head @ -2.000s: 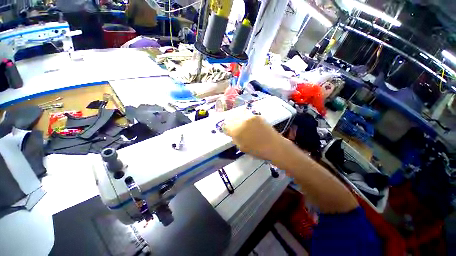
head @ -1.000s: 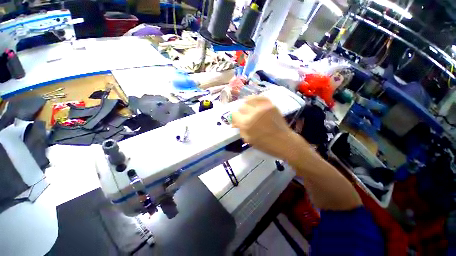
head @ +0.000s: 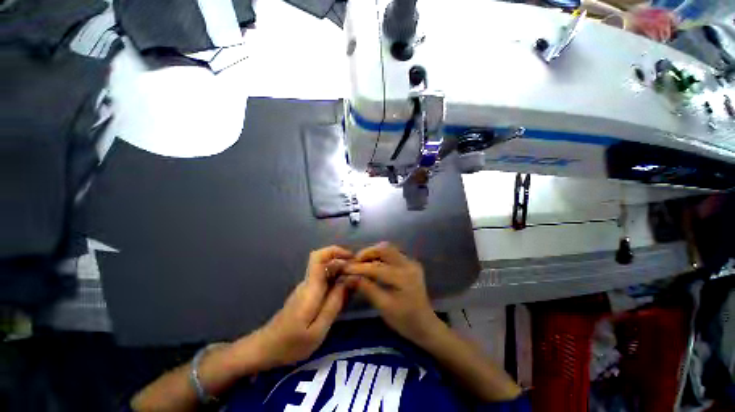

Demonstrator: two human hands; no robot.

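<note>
A large charcoal garment panel (head: 201, 217) lies flat on the table and machine bed, with a curved cut-out at its upper left. A small dark pocket piece (head: 324, 169) lies on it, left of the lit needle area. The white sewing machine head (head: 516, 88) stands above the panel's right part. My left hand (head: 305, 310) and my right hand (head: 396, 291) meet at the fingertips over the panel's near part. Fingers and thumbs are pinched together; whatever may be between them is too small or hidden to tell.
Dark cut pieces (head: 40, 161) are stacked at the left, with more dark pieces (head: 165, 28) at the upper left. A slim black tool (head: 521, 201) lies on the bed at the right. A small hanging lever (head: 624, 248) shows farther right. Red baskets (head: 562, 346) stand below right.
The view has turned down to the panel and needle area. My right hand has left the top of the machine head and is now with my left hand, which was out of view before.
</note>
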